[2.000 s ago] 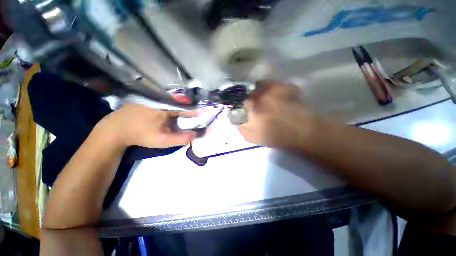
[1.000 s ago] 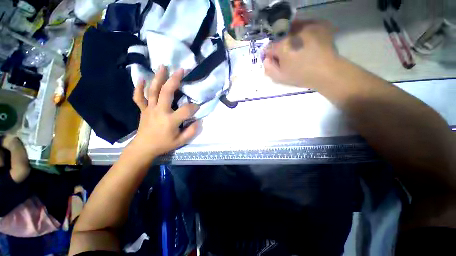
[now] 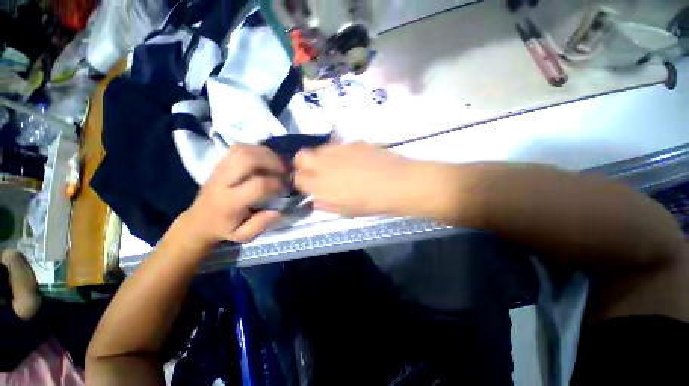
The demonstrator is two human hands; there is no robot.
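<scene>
The white-and-black colour-blocked garment point(image 3: 242, 68) lies bunched on the table left of the needle area. A dark navy garment point(image 3: 143, 162) lies at its left. My left hand point(image 3: 245, 192) pinches the near edge of the colour-blocked garment near the table's front edge. My right hand point(image 3: 340, 177) meets it from the right, its fingertips on the same dark and white cloth. The fingers hide the exact spot held. The presser foot and needle point(image 3: 341, 87) are behind my right hand, with no hand at them.
Thread snips point(image 3: 542, 56) lie on the machine bed at the upper right. A ruled tape strip point(image 3: 332, 240) runs along the table's front edge. The wooden edge point(image 3: 87, 219) is at left. Part of another person's arm point(image 3: 21, 283) shows at the lower left.
My right hand has moved from the needle area left and towards me, onto the cloth. My left hand, spread flat on the cloth before, now pinches its near edge.
</scene>
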